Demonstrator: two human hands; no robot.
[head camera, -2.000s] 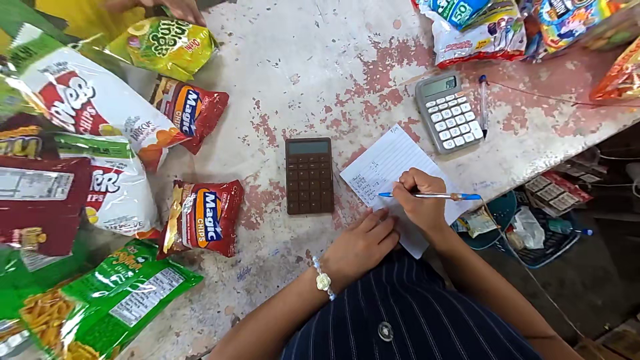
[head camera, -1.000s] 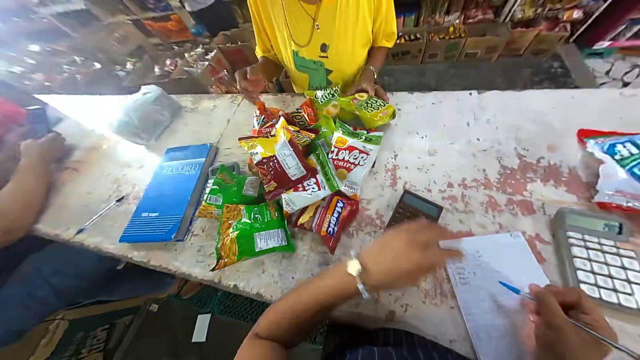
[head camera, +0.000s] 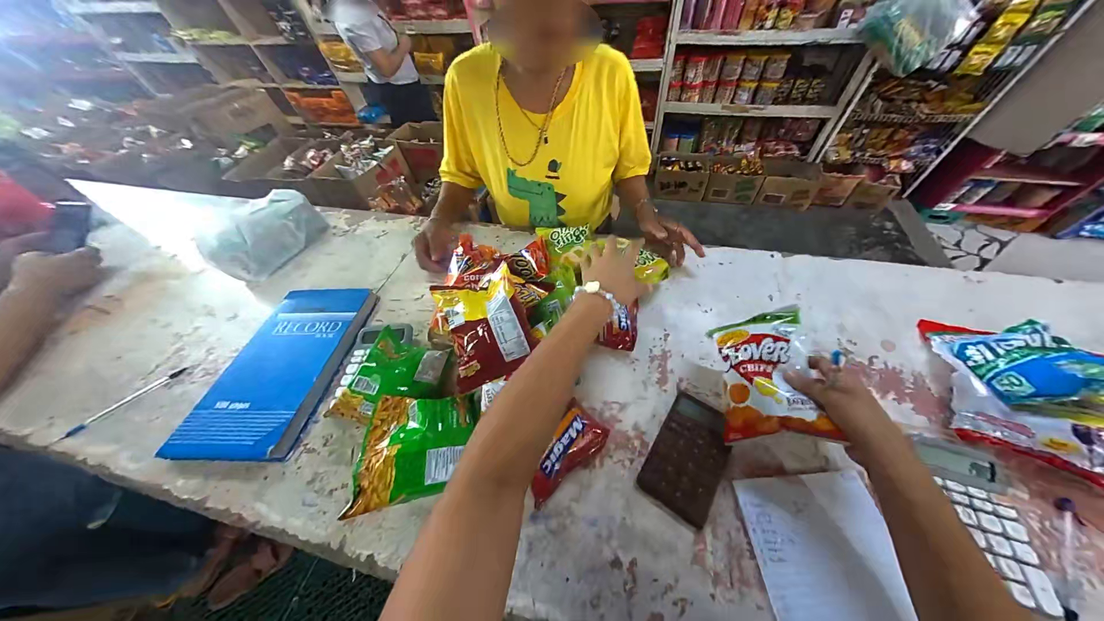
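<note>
My left hand (head camera: 612, 272), with a beaded bracelet at the wrist, reaches onto the snack pile and touches a green onion-ring bag (head camera: 565, 241); whether it grips the bag is unclear. My right hand (head camera: 832, 388) holds the side of a Clover Chips bag (head camera: 759, 371); a blue pen end (head camera: 836, 356) shows at its fingers. Below that bag lie a brown calculator (head camera: 686, 457) and a sheet of paper with handwriting (head camera: 819, 543). A maroon and yellow snack bag (head camera: 492, 332), green snack bags (head camera: 423, 453) and a red Magic chips bag (head camera: 565, 448) lie around my left forearm.
Across the counter (head camera: 673, 569) stands a person in yellow (head camera: 543, 129), hands beside the pile. At left are a blue record book (head camera: 267, 371), a pen (head camera: 125, 404), a plastic bag (head camera: 259, 233) and another person's hand with a phone. At right are a grey calculator (head camera: 992, 517) and more packs (head camera: 1026, 388).
My left hand has moved from beside the paper to the snack pile. My right hand has left the paper. A Clover Chips bag, earlier in the pile, is now in it. The view has tilted up.
</note>
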